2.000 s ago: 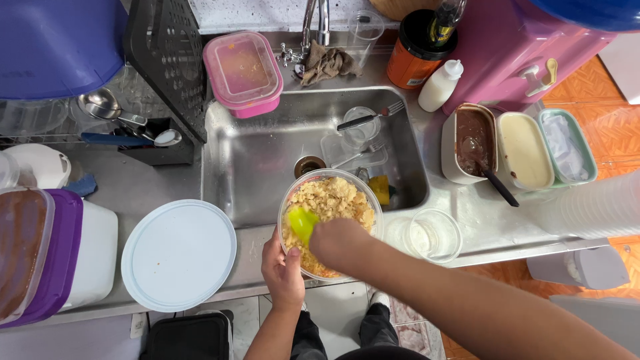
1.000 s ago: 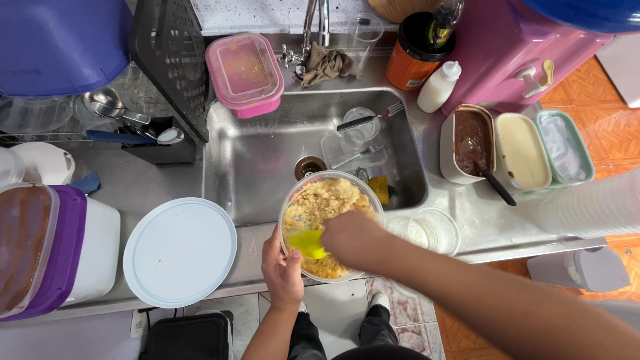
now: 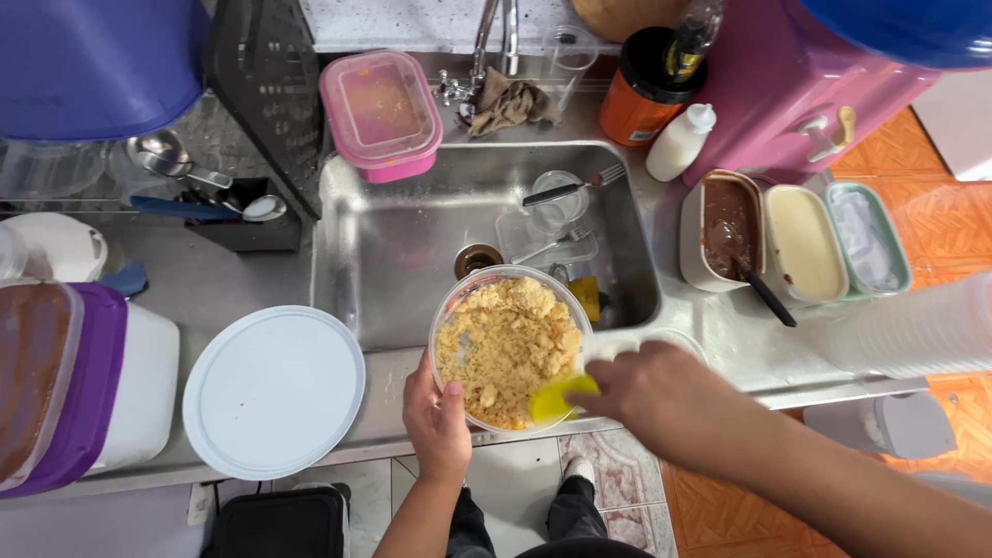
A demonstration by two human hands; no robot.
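Observation:
A round clear plastic tub [image 3: 439, 333] of yellow crumbly food [image 3: 508, 345] is at the sink's front edge. My left hand [image 3: 438, 415] holds the tub by its left side, thumb near the rim. My right hand [image 3: 647, 391], slightly blurred, grips a yellow-green plastic scoop or spatula [image 3: 556, 399], whose head is in the crumbs at the tub's lower right. My fingers hide its handle. Behind my right hand, a clear round container [image 3: 682, 341] is partly covered. A pale blue round lid [image 3: 275, 391] lies on the counter left of the tub.
The steel sink [image 3: 387, 287] holds a black-handled fork [image 3: 573, 186], clear containers and a yellow sponge [image 3: 585, 298]. A pink lidded box [image 3: 381, 116] sits at its back left corner. Right are a tub of brown cream [image 3: 728, 225], a tub of pale cream [image 3: 806, 244] and stacked clear cups [image 3: 914, 325].
My right hand has moved the scoop from the tub's left part to its lower right. My left hand still holds the tub. More crumbs now show in the middle.

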